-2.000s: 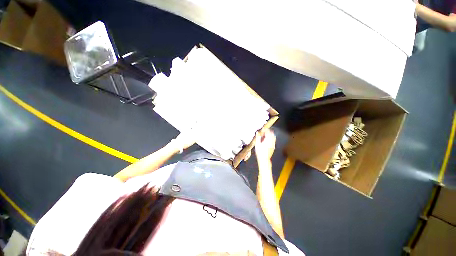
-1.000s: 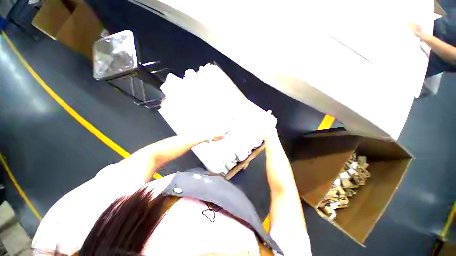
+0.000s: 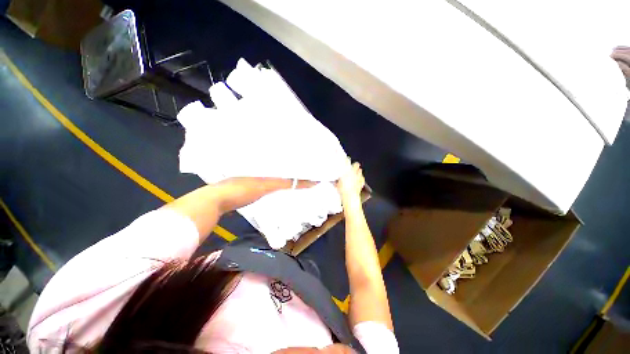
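White bundles, long and overexposed, lie in a brown carton in front of me and stick out past its far left edge. Only narrow brown edges of the carton show at its near and right sides. My right hand rests on the right end of the bundles at the carton's edge; I cannot tell whether its fingers grip one. My left forearm reaches across the bundles, and my left hand is washed out against the white, its fingers not clear.
A large white-covered table fills the upper right. An open brown carton with tan crumpled pieces stands below it. A metal-legged stool stands at the upper left. Yellow lines cross the dark floor. Another person's hand shows at the right edge.
My left arm has reached further across the bundles. My right hand has moved from the carton's near right edge onto the bundles' right end. The view has shifted.
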